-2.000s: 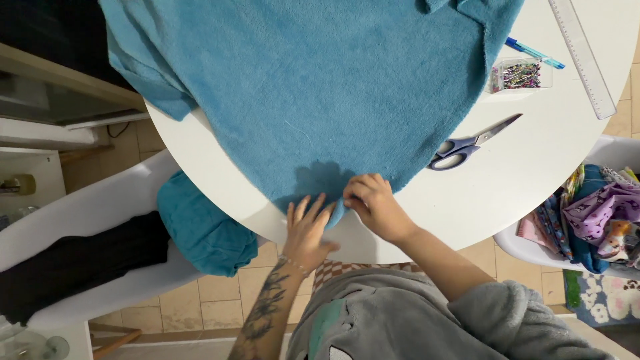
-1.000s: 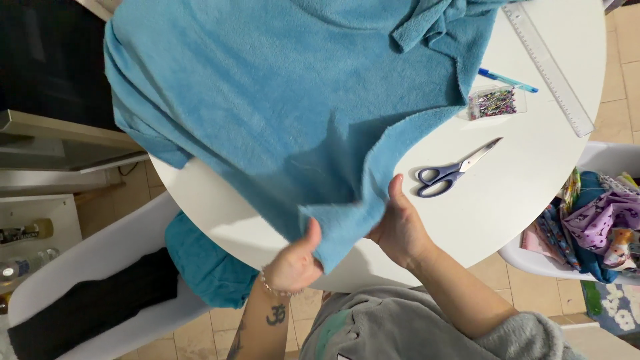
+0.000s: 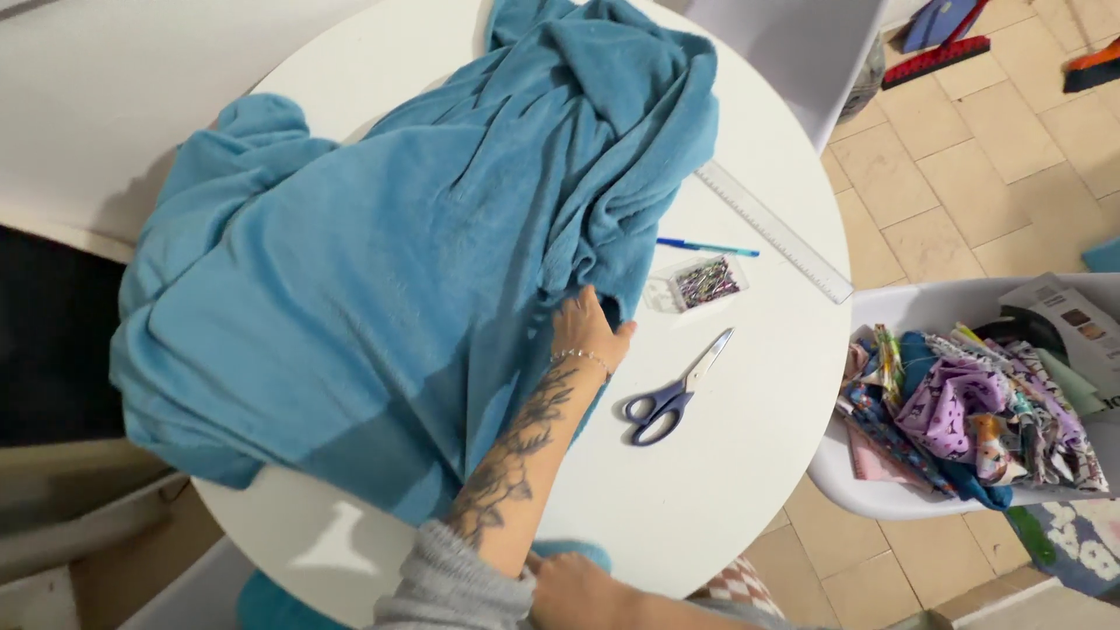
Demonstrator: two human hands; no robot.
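Observation:
My left hand (image 3: 588, 331), on the tattooed arm with a bracelet, reaches across to the right edge of a blue fleece fabric (image 3: 350, 289) and touches its folds; the fingertips are partly hidden there. Beneath that forearm, near the table's front edge, is my right hand (image 3: 573, 588), beside a small blue part of fabric (image 3: 577, 553); its fingers are mostly hidden. Scissors (image 3: 669, 402) with dark blue handles lie right of the fleece. Above them are an uncovered clear box of pins (image 3: 707, 283), a blue pen (image 3: 709, 248) and a transparent ruler (image 3: 774, 232).
Everything on the round white table (image 3: 744, 490) lies close to the fleece. At the right stands a white chair (image 3: 840, 464) holding patterned fabric scraps (image 3: 954, 407). Another pale chair (image 3: 787, 52) is behind the table. A red broom head (image 3: 936, 61) rests on the tiled floor.
Both hands were at the fleece's lower corner; the left has moved up to its right edge, the right stays low, under the left arm. The view has shifted to the right.

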